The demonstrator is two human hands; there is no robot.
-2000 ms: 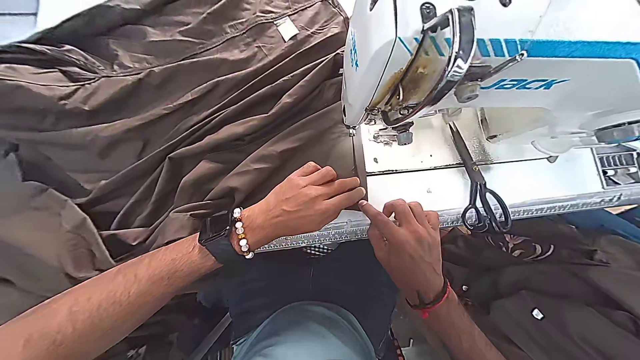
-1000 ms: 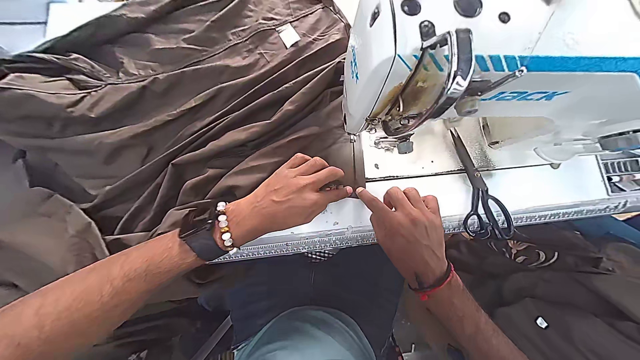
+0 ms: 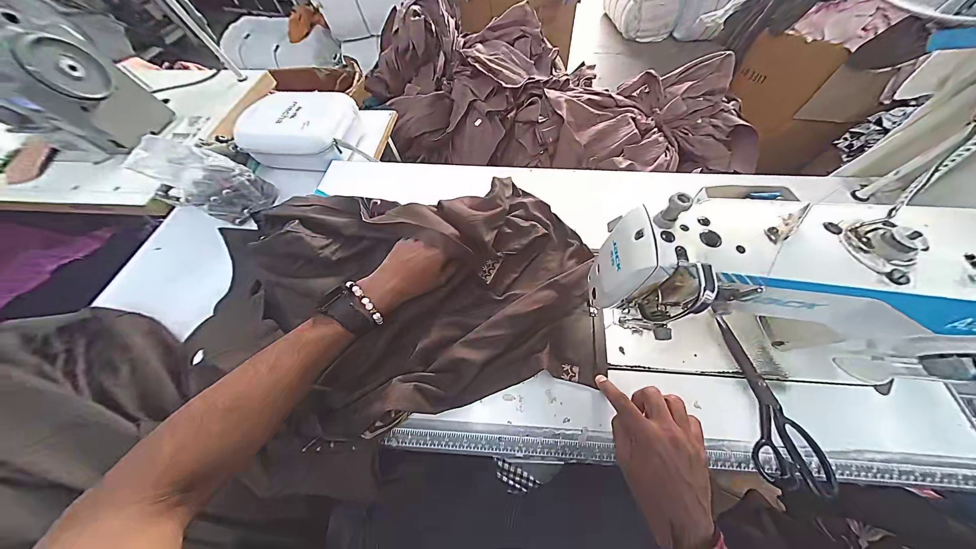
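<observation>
Dark brown fabric (image 3: 488, 328) with small embroidered patches lies gathered on the table of a white Jack sewing machine (image 3: 762, 267). Its right edge runs under the needle area. My left hand (image 3: 415, 271), with a beaded bracelet and a dark wristband, is on the gathered cloth; its fingertips are partly hidden by a fold, so its grip cannot be told. My right hand (image 3: 659, 442) touches the fabric's front right corner with an extended index finger, the other fingers curled. Black-handled scissors (image 3: 770, 404) lie right of my right hand, blades toward the machine, handles over the table's front edge.
A measuring tape strip (image 3: 496, 442) runs along the front edge. Behind the table is a heap of brown garments (image 3: 572, 114), with a cardboard box (image 3: 785, 84) to its right. Another sewing machine (image 3: 69, 76) and a clear plastic bag (image 3: 202, 179) are at the left.
My left hand has moved away from the fabric's edge near my right hand, leftward onto the cloth. The cloth is now bunched, with embroidered patches showing. The view has tilted up considerably.
</observation>
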